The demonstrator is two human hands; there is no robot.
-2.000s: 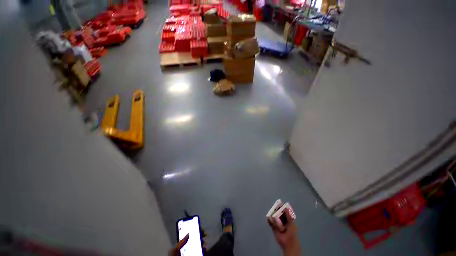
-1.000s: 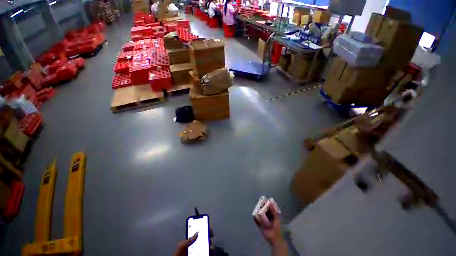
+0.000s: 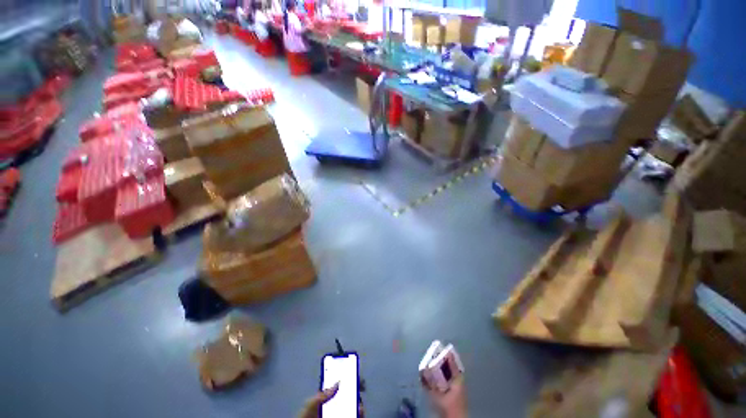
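Observation:
My left hand [image 3: 317, 402] is at the bottom edge, partly cut off, around a smartphone [image 3: 340, 387] with a bright white screen. A thumb lies over the screen. A thin dark stick [image 3: 339, 346] sticks up above the phone. My right hand [image 3: 449, 397] is to the right of it, raised over the floor, and holds two small white devices [image 3: 440, 366] side by side. One shows a dark window. The fingers behind the devices are mostly hidden.
Red trays [image 3: 123, 167] and cartons [image 3: 255, 265] stand on pallets at left. A black bag [image 3: 201, 300] and brown package [image 3: 232, 353] lie on the floor. A blue trolley [image 3: 348, 148] is ahead. A wooden pallet [image 3: 585, 286] and carton stack [image 3: 556, 167] are at right. People sit far back.
The view has moved forward and turned right. The yellow pallet jack and the wall at right have left the picture. Both hands still hold the same things.

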